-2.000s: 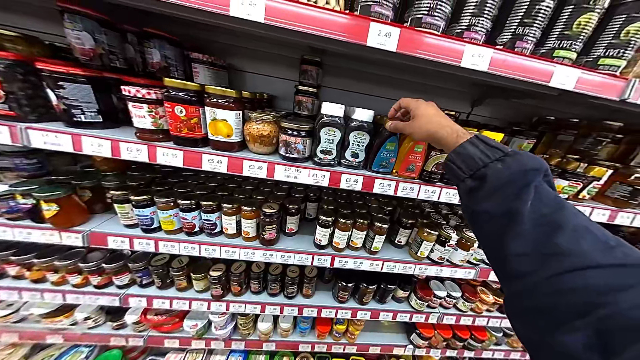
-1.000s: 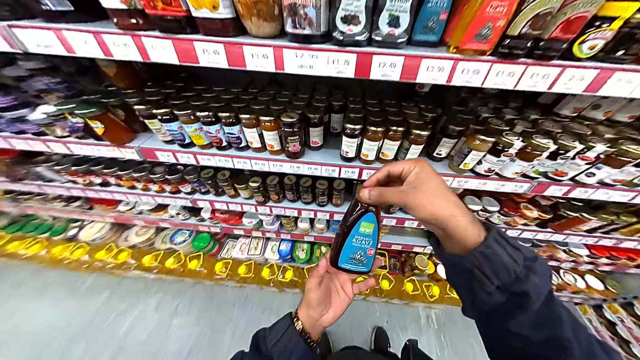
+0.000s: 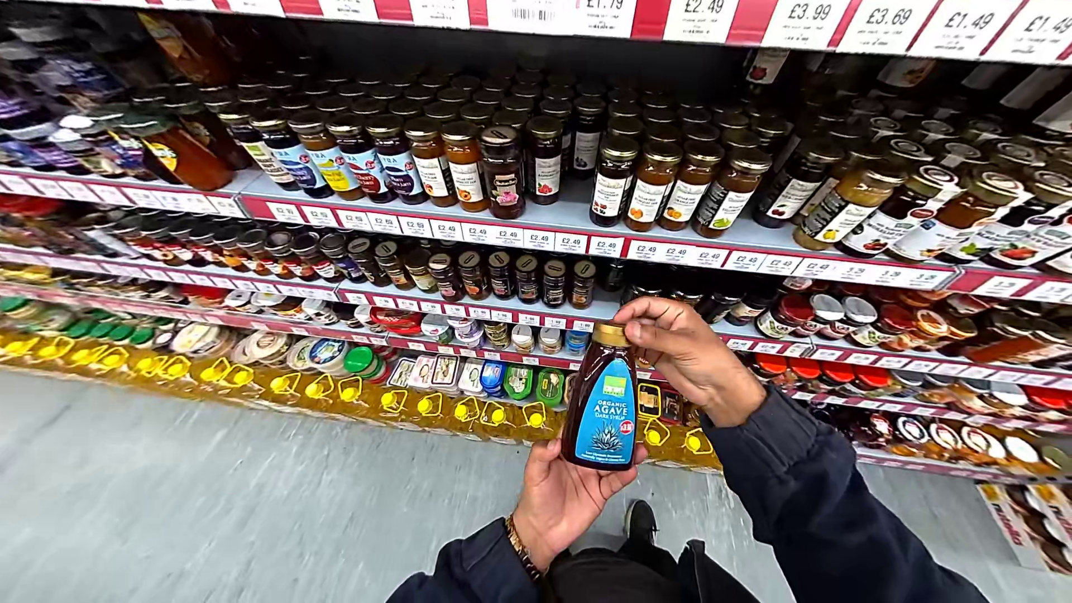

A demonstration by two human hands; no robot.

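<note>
A dark bottle of agave syrup (image 3: 605,402) with a blue label and a gold cap stands nearly upright between my two hands, label toward me. My right hand (image 3: 691,356) pinches the cap between thumb and fingers. Below, my left hand (image 3: 574,498) cups the base of the bottle, palm up, with its thumb at the left side. Behind the bottle run the lower shelves of a shop.
Rows of glass jam jars (image 3: 502,172) stand on the middle shelf. Smaller jars (image 3: 526,276) fill the shelf below. Large bottles of yellow oil (image 3: 318,394) with yellow caps line the floor's edge. A red and white price rail (image 3: 569,18) crosses the top.
Two seconds ago my right hand was at the upper shelf by the agave bottles. One second ago both hands held the blue-labelled bottle low down, and they still do. The view has tilted down.
</note>
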